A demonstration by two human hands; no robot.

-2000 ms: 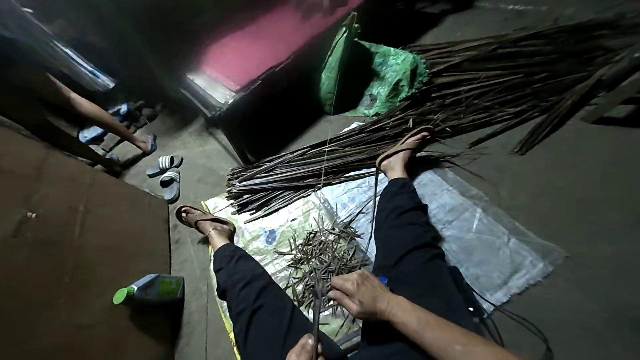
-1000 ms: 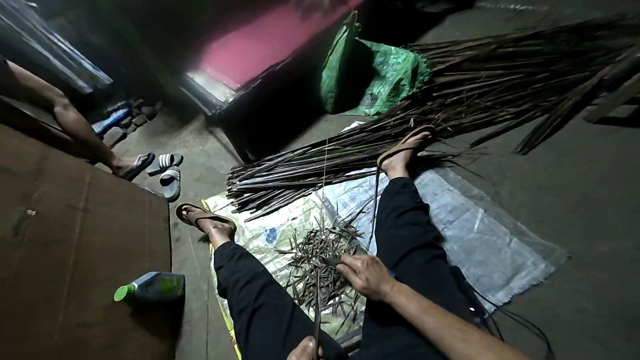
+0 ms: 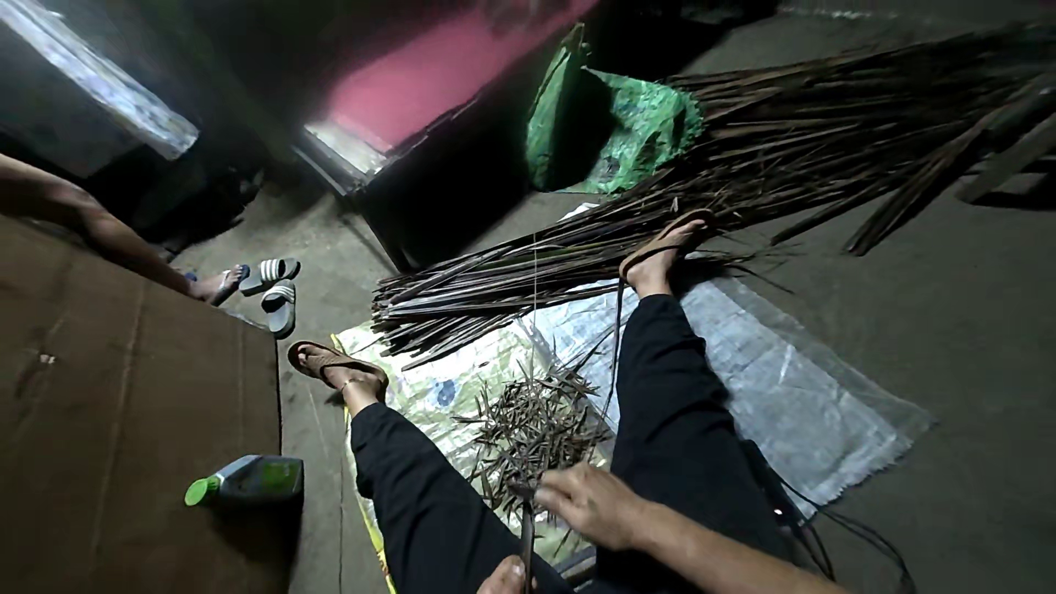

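My left hand (image 3: 504, 577), cut off by the bottom edge, is closed on a dark narrow strip (image 3: 528, 536) that points up between my legs. My right hand (image 3: 587, 502) has its fingers bent at the strip's upper end; what they pinch is too small to tell. Just beyond lies a pile of short cut strip pieces (image 3: 536, 425) on a printed plastic sack (image 3: 437, 384). A long bundle of dark dried strips, like palm fronds or midribs (image 3: 511, 276), lies past my feet and runs to the upper right.
A translucent sack (image 3: 767, 371) lies under my right leg. Beyond are a green woven sack (image 3: 652, 124) and a pink-topped box-like piece (image 3: 421, 74). At left are a brown panel (image 3: 140, 396), a green-capped bottle (image 3: 256, 480), striped slides (image 3: 280, 307) and another person's leg (image 3: 115, 235). A cord (image 3: 858, 528) lies at right.
The other person's leg at left has shifted, its foot now close beside the striped slides. My right hand has moved slightly along the strip; my left hand stays low.
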